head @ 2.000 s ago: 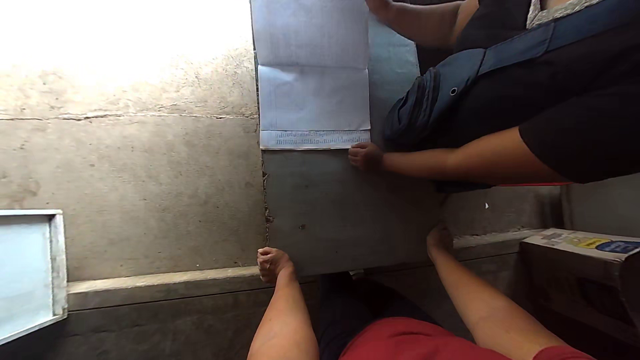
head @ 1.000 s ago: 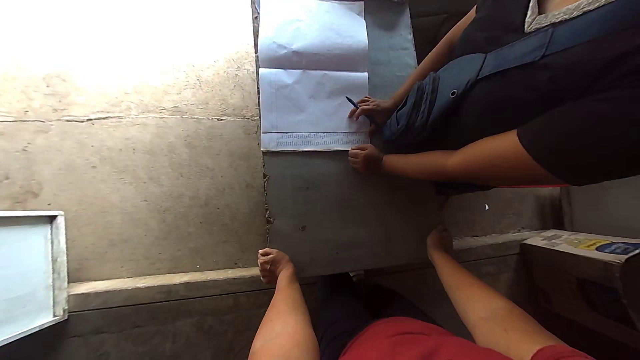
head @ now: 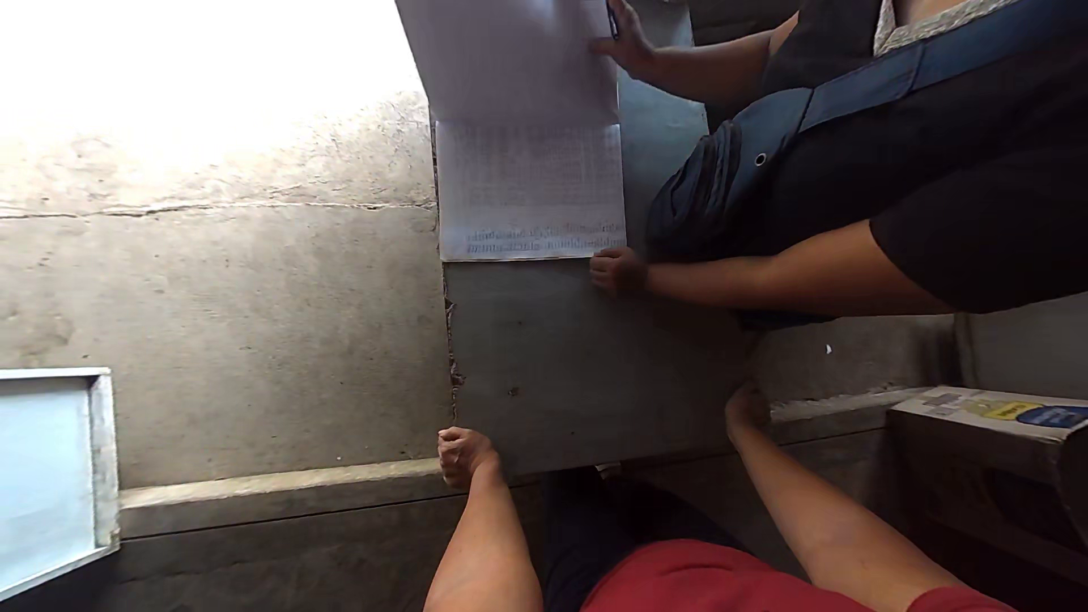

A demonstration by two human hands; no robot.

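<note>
A grey board point(head: 586, 365) with a ragged left edge lies in front of me. My left hand point(head: 464, 456) is closed on its near left corner. My right hand point(head: 748, 410) is at its near right corner, in shadow, with the fingers mostly hidden. On the far part of the board lies a large paper booklet point(head: 531, 183) with printed pages. Another person's hand point(head: 633, 42), with a dark pen in it, is at a raised sheet point(head: 518, 59) of that booklet. The same person's other hand point(head: 619, 272) rests at the booklet's near right corner.
The person in dark clothes with a blue bag point(head: 731, 170) leans in from the right. A light tray-like frame point(head: 104, 459) is at the left. A printed cardboard box point(head: 994, 412) stands at the lower right. Concrete point(head: 229, 340) with a low ledge point(head: 280, 486) runs beside the board.
The other person's hand with the pen has moved away from me, and a sheet of the booklet is lifted, showing a printed page beneath. My hands have stayed at the board's corners.
</note>
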